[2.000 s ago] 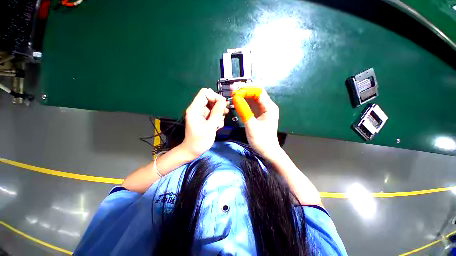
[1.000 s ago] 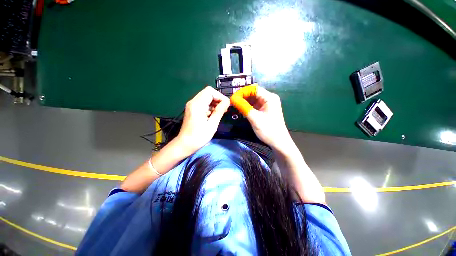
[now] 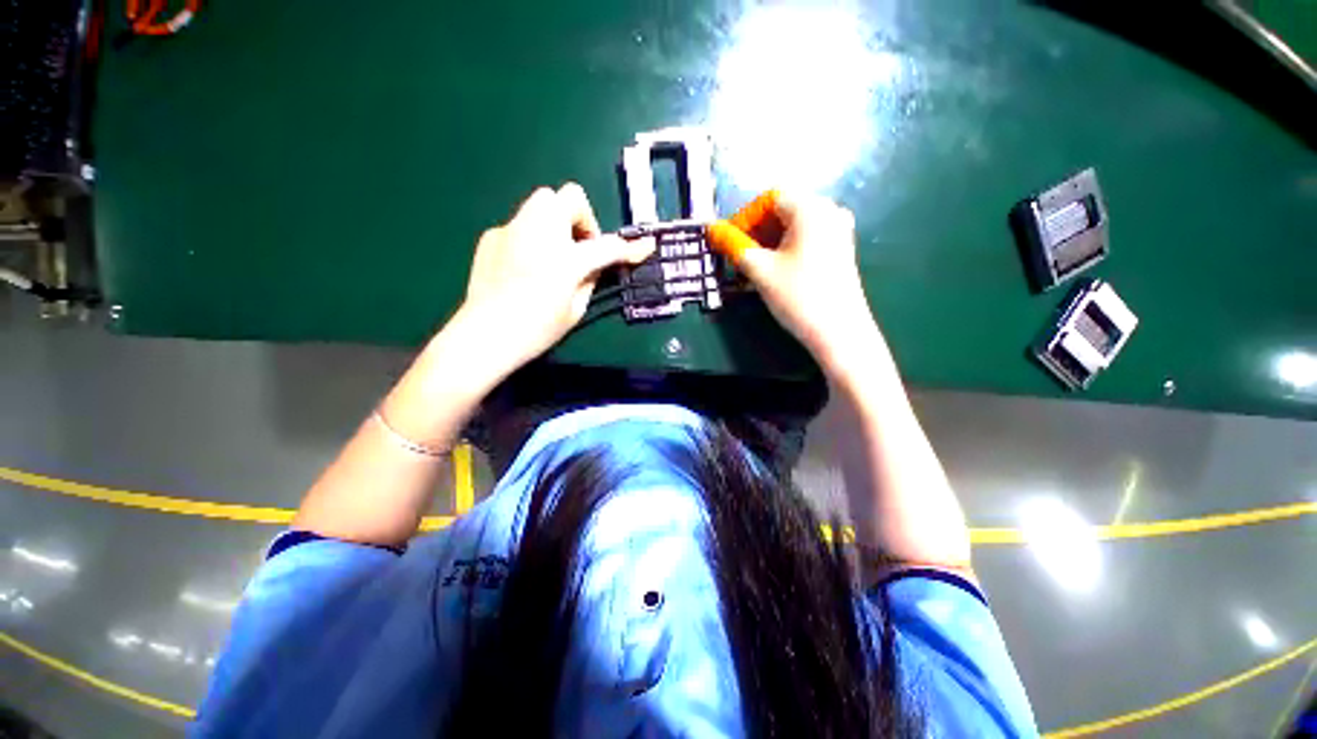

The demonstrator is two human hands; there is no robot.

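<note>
The grey and black housing lies on the green bench before me, its rectangular opening in the upper half. Its terminal section, dark with pale rows, faces me. My left hand is at the section's left edge, thumb on its upper left corner. My right hand, with orange finger cots, touches the right edge near the middle. Both hands hold the housing between them. Thin black cables run from below my left hand to the section's left side. The fingers under the edges are hidden.
Two compact grey-black units, one dark and one paler, lie at the bench's right. Orange-red looped handles show at the far left top. The green bench's near edge runs just in front of my body.
My hands have parted from their pinch below the housing and moved up to its two sides. The terminal section is now uncovered. The loose cables beside my left forearm no longer hang over the bench edge.
</note>
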